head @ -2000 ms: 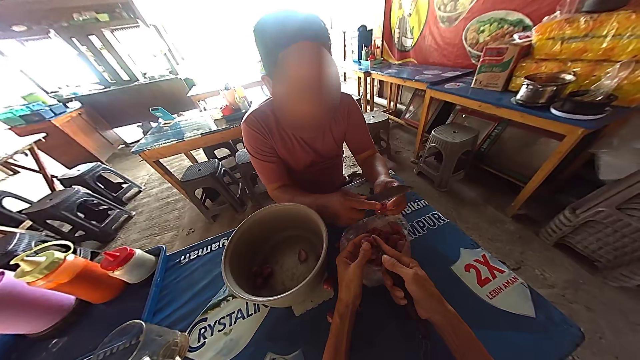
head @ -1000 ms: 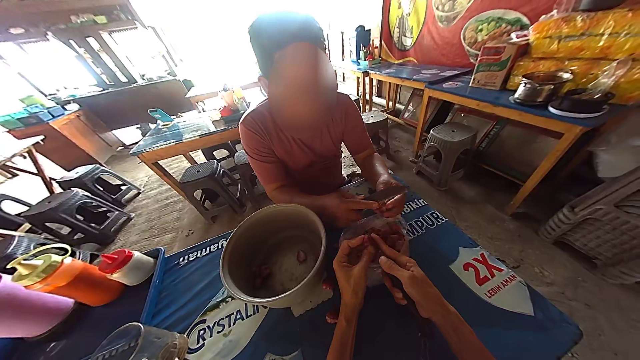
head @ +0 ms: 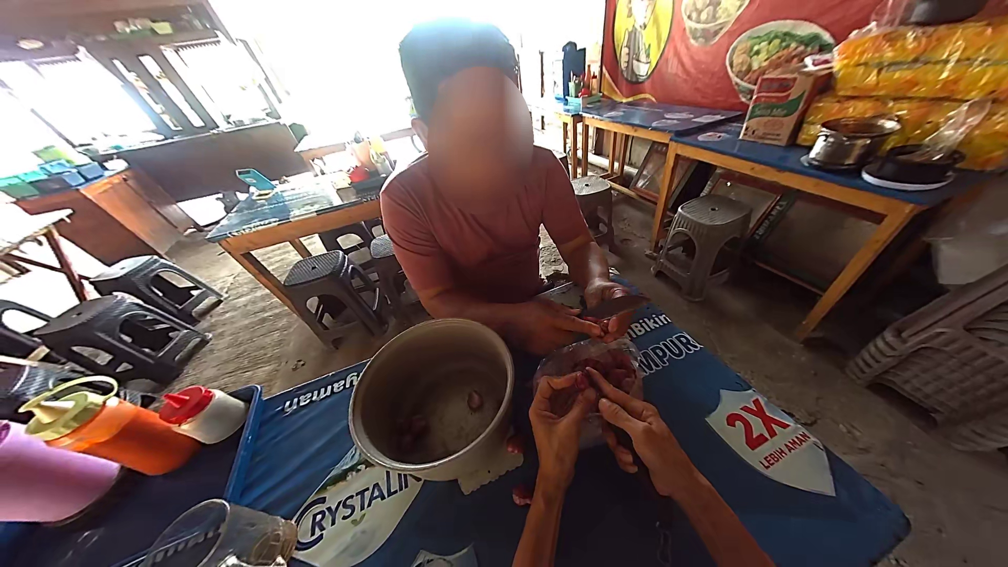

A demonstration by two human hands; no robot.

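Observation:
My left hand (head: 561,417) pinches a small red shallot (head: 583,380) between thumb and fingertips. Against the same shallot rest the fingertips of my right hand (head: 642,429), which also holds a dark, slim handle, probably a knife's. Both hands are over a clear plastic bag (head: 618,364) of reddish shallots. Left of them stands a deep metal pot (head: 431,398) with several shallots at its bottom. Across the table, a co-worker's hands (head: 587,315) hold a knife (head: 622,305) and a small piece close to the bag. A few shallots lie beside the pot, near my left wrist.
A blue printed tablecloth (head: 787,504) covers the table. At the left, a blue tray (head: 246,441) holds an orange squeeze bottle (head: 118,433) and a white one with a red cap (head: 206,413); a clear plastic cup (head: 213,535) is at the front. The co-worker (head: 480,213) sits opposite, with plastic stools behind.

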